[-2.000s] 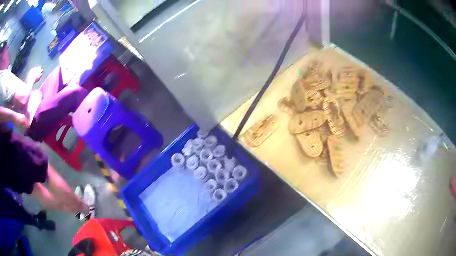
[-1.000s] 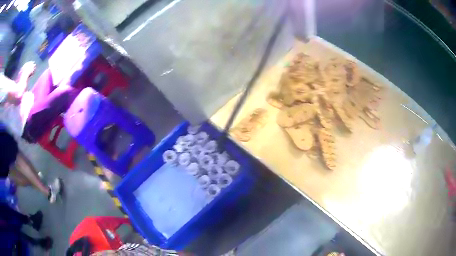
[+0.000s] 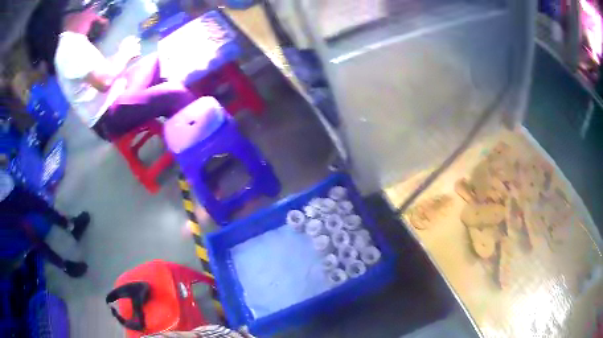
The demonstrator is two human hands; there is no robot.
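Observation:
Neither of my hands is in the picture. A loose pile of flat tan sole pieces (image 3: 489,214) lies on the tan-covered table (image 3: 456,277) at the right, somewhat blurred. One more sole piece (image 3: 428,211) lies apart at the table's left corner. A blue tote (image 3: 221,277) stands left of the table, with several white ring-like pieces (image 3: 340,238) at its right side on a pale sheet (image 3: 274,270).
A black cable (image 3: 456,150) runs to the table's left corner by a grey machine panel (image 3: 423,86). A purple stool (image 3: 218,158) and a red stool (image 3: 152,297) stand left. A seated person (image 3: 86,72) and another person's legs (image 3: 49,231) show farther left.
The view has swung left, so the table, tote and stools have shifted right in the picture. More of the seated person shows. The person walking at the left has moved out of view.

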